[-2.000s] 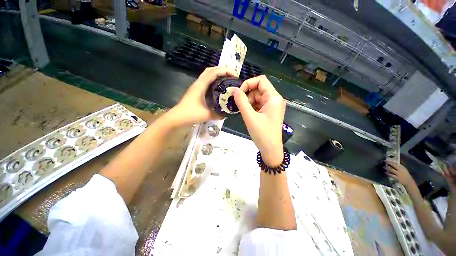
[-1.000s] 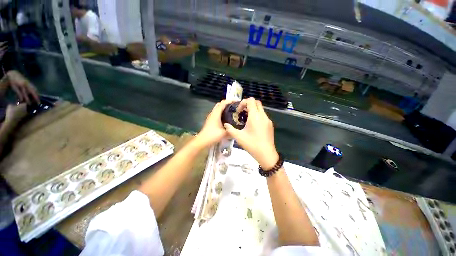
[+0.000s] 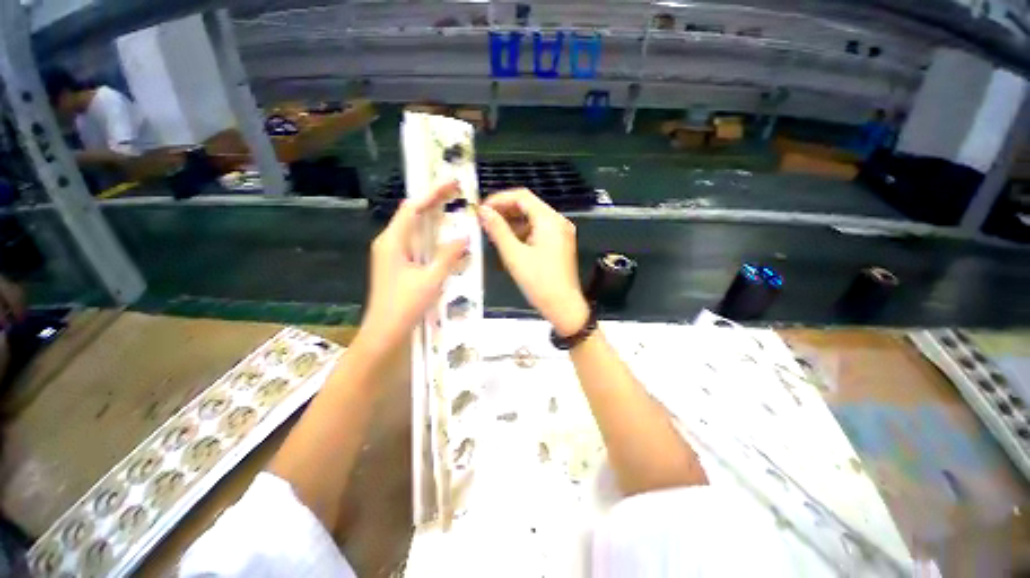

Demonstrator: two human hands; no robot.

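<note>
A long white sticker sheet point(image 3: 460, 355) with a column of round cutouts stands up in front of me. My left hand point(image 3: 409, 266) grips its upper part, with fingers across its face. My right hand point(image 3: 535, 251) is at the sheet's right edge, thumb and forefinger pinched together near a cutout. Whether a gasket is between those fingertips is too small to tell. A black cylindrical housing point(image 3: 613, 280) stands upright on the conveyor just beyond my right hand.
Two more black housings point(image 3: 752, 291) point(image 3: 869, 294) stand on the green conveyor point(image 3: 678, 254). A stack of sticker sheets point(image 3: 169, 469) lies at left on brown board. The white work sheet point(image 3: 633, 390) lies in front. A black tray point(image 3: 531, 184) is beyond. A person point(image 3: 107, 119) is far left.
The black housing has left my hands, and one now stands on the conveyor beside my right hand. My left hand now holds the sticker sheet, with my right fingers at its edge. The view has shifted.
</note>
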